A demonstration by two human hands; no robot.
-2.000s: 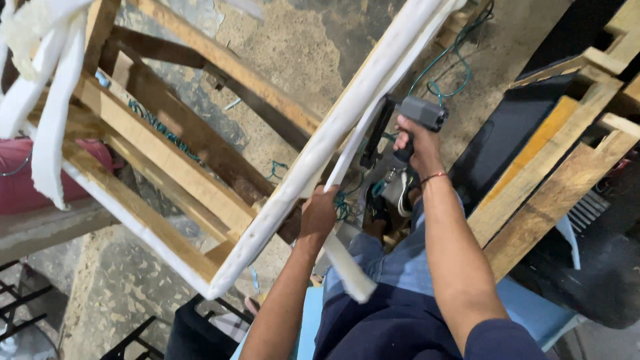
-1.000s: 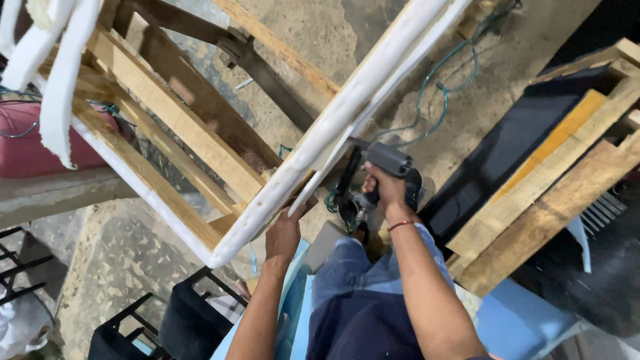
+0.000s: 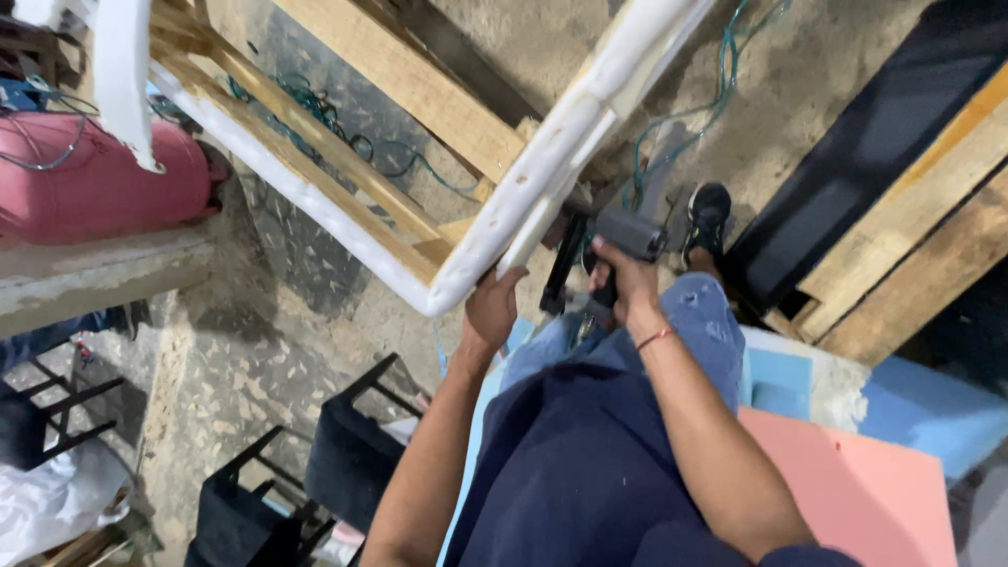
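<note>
My right hand (image 3: pixel 626 279) grips a pneumatic staple gun (image 3: pixel 630 234), whose dark magazine lies close to the outer side of a wooden furniture frame (image 3: pixel 425 83). White foam padding (image 3: pixel 520 179) wraps the frame's edge, with several small dimples in it. Near the frame's lower corner, my left hand (image 3: pixel 492 311) pinches a white foam strip (image 3: pixel 535 224) against that side. The strip runs up along the padded rail. Whether the gun's nose touches the foam cannot be told. Another loose foam strip (image 3: pixel 122 79) hangs over the frame at the upper left.
A pink air tank (image 3: pixel 102 177) lies on a ledge at the left. A teal hose (image 3: pixel 724 87) trails over the concrete floor. Black upholstered chairs (image 3: pixel 354 445) stand lower left. Wooden boards (image 3: pixel 906 213) and a black panel (image 3: pixel 835 150) are at the right, with pink foam (image 3: pixel 858 480) below.
Both hands remain at the padded rail; my left hand has moved closer to the frame's lower corner. The staple gun stays in my right hand. The view has shifted.
</note>
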